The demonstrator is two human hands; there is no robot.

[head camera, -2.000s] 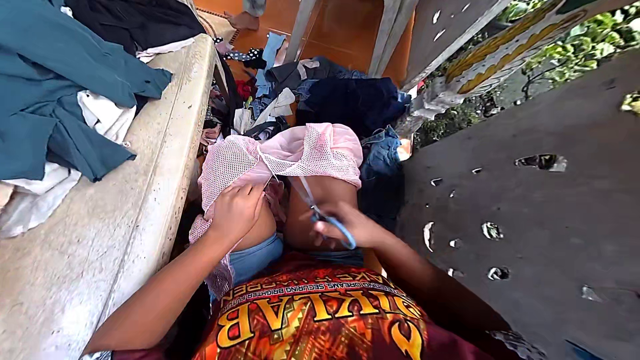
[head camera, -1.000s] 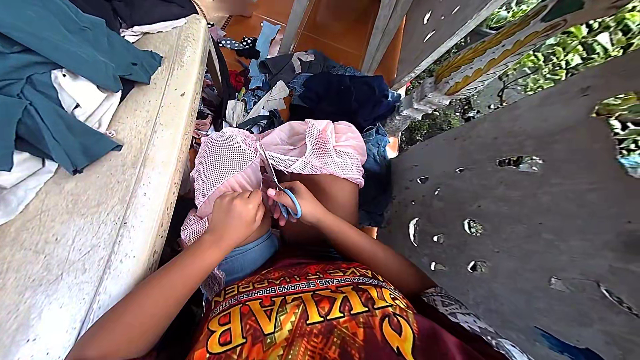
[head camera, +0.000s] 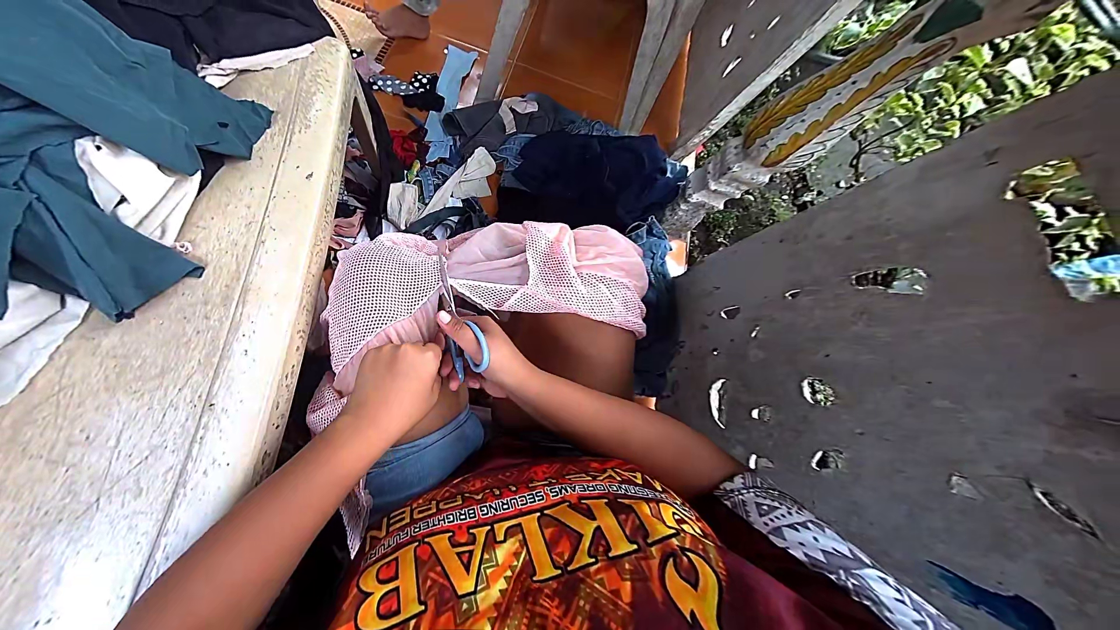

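Pink mesh fabric with a smooth pink layer lies across my knees. My left hand is closed on a bunched edge of it. Blue-handled scissors are in my right hand, close beside the left, with fingers at the loops. Their blades point away from me and lie at the fabric, at a gap between its left part and its right part. Whether the blades are fully closed on the cloth is hard to tell.
On the left, a worn pale bench holds teal cloth and white cloth. Cloth scraps and dark blue garments are heaped beyond my knees on orange tiles. A grey panel with holes stands right. A bare foot shows at the top.
My right hand with the scissors has moved left, close beside my left hand. The blades, apart from my left hand two seconds ago, now lie nearer it.
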